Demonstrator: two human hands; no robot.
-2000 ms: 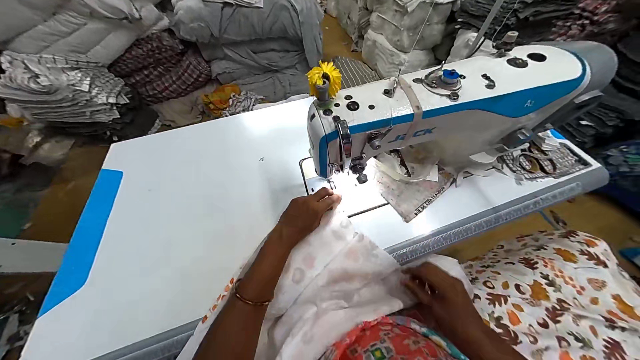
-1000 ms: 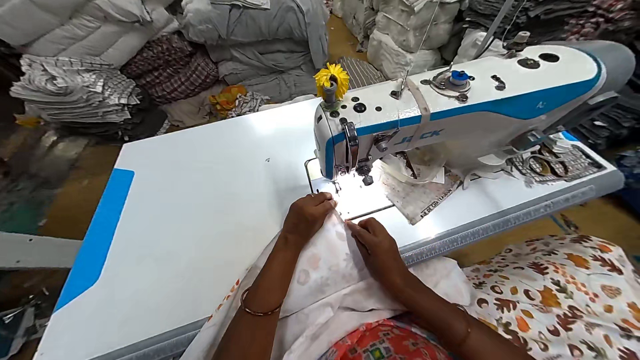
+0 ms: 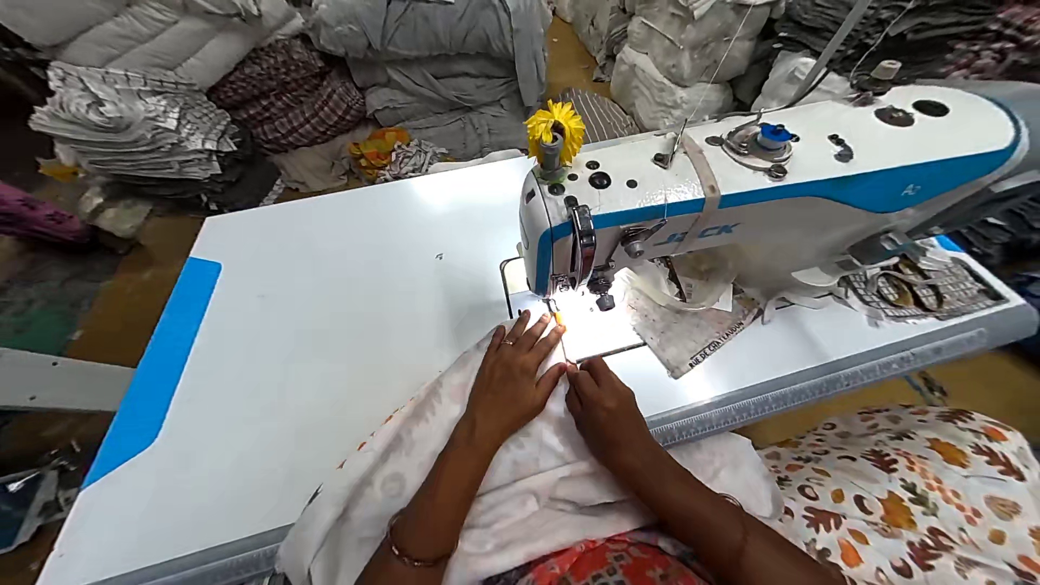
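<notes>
A white Jack sewing machine (image 3: 780,195) with blue trim stands on the white table, its lamp lighting the needle area. White cloth with a faint print (image 3: 552,496) runs from my lap up to the presser foot (image 3: 554,307). My left hand (image 3: 512,378) lies palm down on the cloth just in front of the foot, fingers spread. Right beside it, my right hand (image 3: 605,406) has its fingers curled and pinches the cloth's edge near the left thumb. The leaf-printed part of the fabric (image 3: 902,487) spreads at the lower right.
Scrap cloth (image 3: 691,317) lies under the machine arm. Scissors (image 3: 910,288) rest on checked cloth at the right end of the table. A ruler strip (image 3: 780,386) follows the front edge. Stacked grey cloth (image 3: 146,130) and bundles (image 3: 447,81) stand behind the table.
My right hand has come up from the lower cloth to beside my left hand. My left hand, closed near the foot before, now lies flatter with its fingers spread.
</notes>
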